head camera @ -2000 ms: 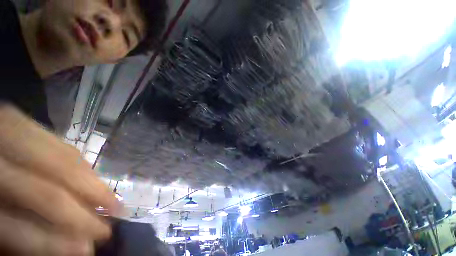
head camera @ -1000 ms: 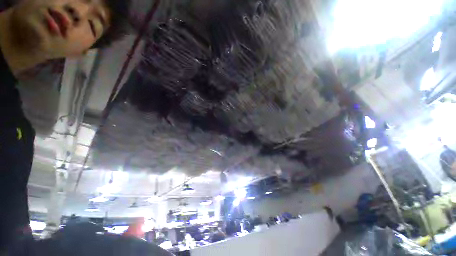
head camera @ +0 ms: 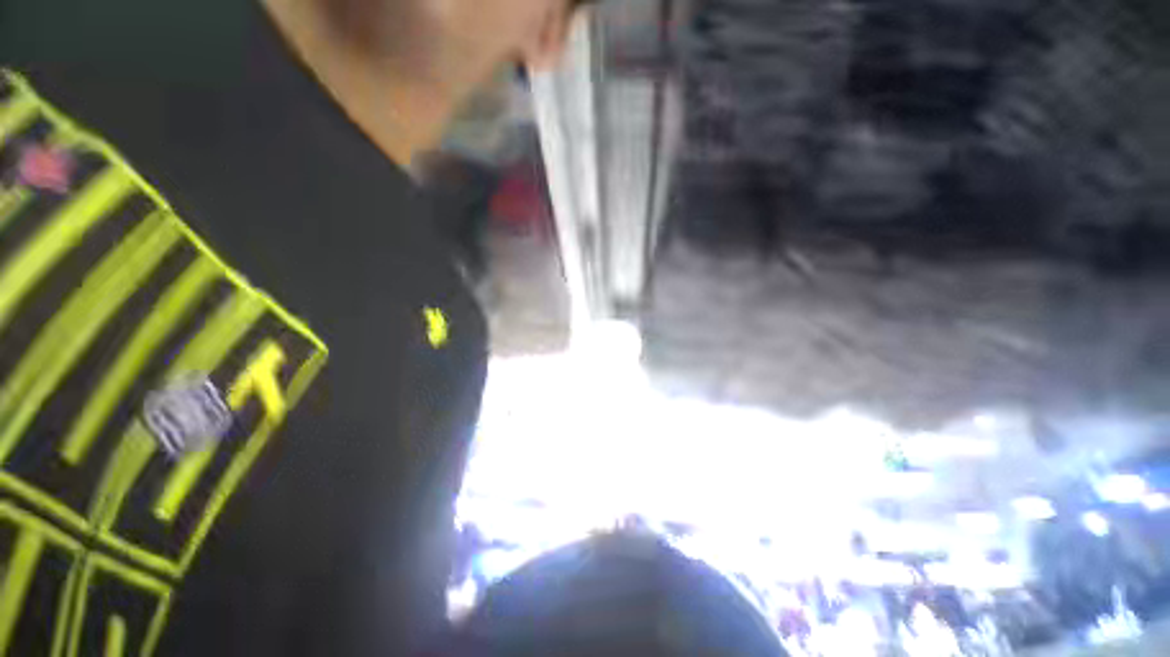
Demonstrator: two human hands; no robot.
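Note:
No hand shows in the picture now. Nearest the camera is a black shirt on a person, filling the left side, with a yellow-green striped print and a small yellow mark at the chest. The person's neck and lower face are cut off by the top edge. A smooth dark curved shape rises from the bottom edge, perhaps a cap; it is blurred. I cannot tell what holds the camera.
A grey, wrinkled-looking dark surface spans the upper right, blurred. A pale beam or duct runs down from the top middle. Strong white glare and blurred workshop lights lie below.
The view has turned and shifted closer to the black shirt, whose striped print now shows. The face has moved mostly out at the top. The blurred hand at lower left two seconds ago is gone.

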